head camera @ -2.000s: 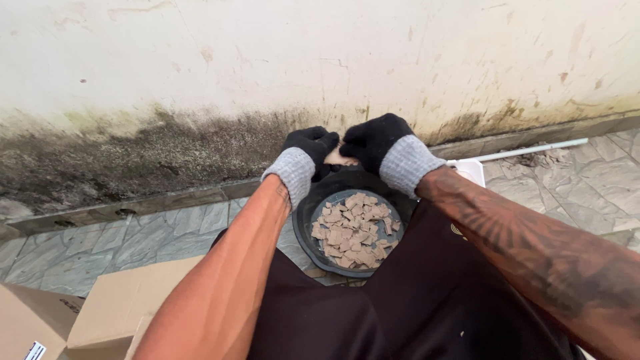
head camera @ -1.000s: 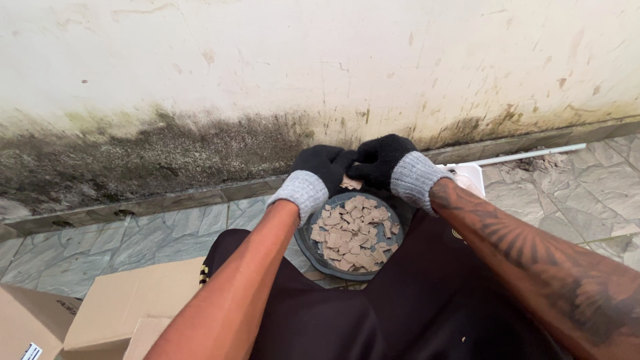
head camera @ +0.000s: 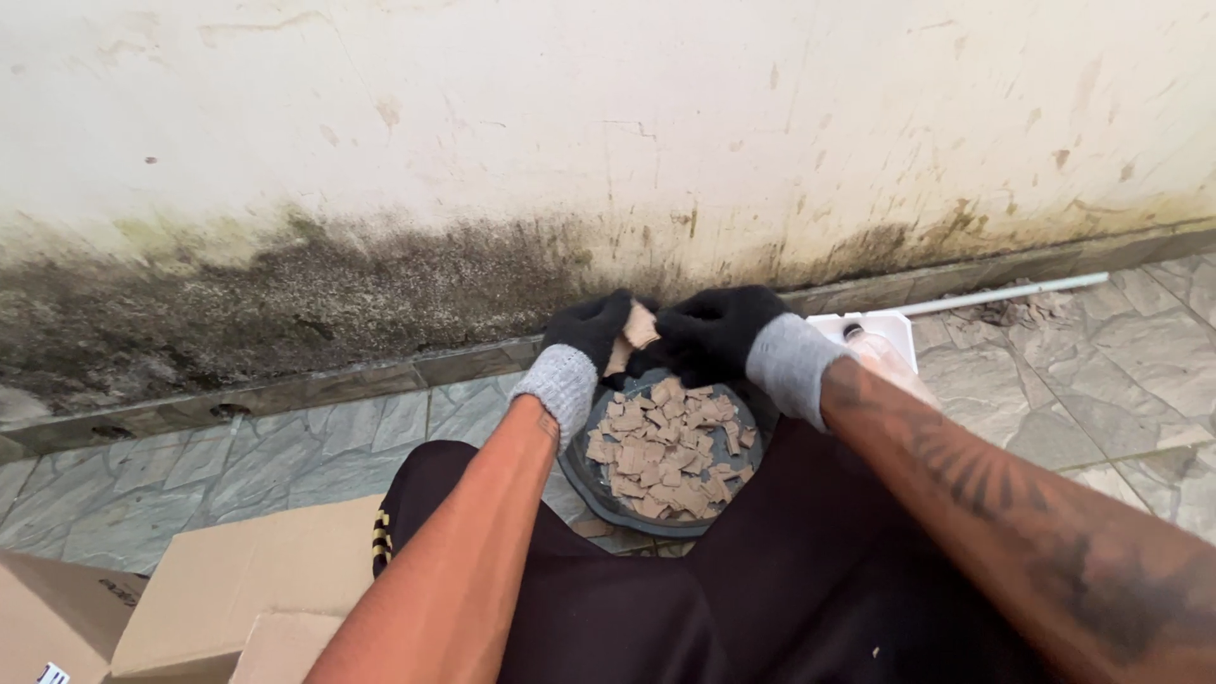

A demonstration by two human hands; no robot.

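Both my hands wear black gloves with grey knit cuffs and are above the far rim of a round dark grey plastic basin point(head camera: 608, 503). My left hand point(head camera: 591, 332) grips a piece of brown cardboard point(head camera: 638, 328) between thumb and fingers. Close to its right edge is my right hand point(head camera: 727, 328), fingers curled; whether it holds the cardboard too is hard to tell. Many small torn cardboard pieces point(head camera: 665, 456) lie in the basin, which stands on the floor between my legs.
Cardboard boxes point(head camera: 256, 570) stand at the lower left. On the right are a white tray point(head camera: 902, 332) with a clear bottle point(head camera: 883, 351) in it, a pale pipe point(head camera: 1007, 290) and some debris point(head camera: 1021, 309) along the base of a stained wall point(head camera: 608, 142). The floor is tiled.
My hands have moved a little apart from where they met one second ago, and more of the cardboard between them shows.
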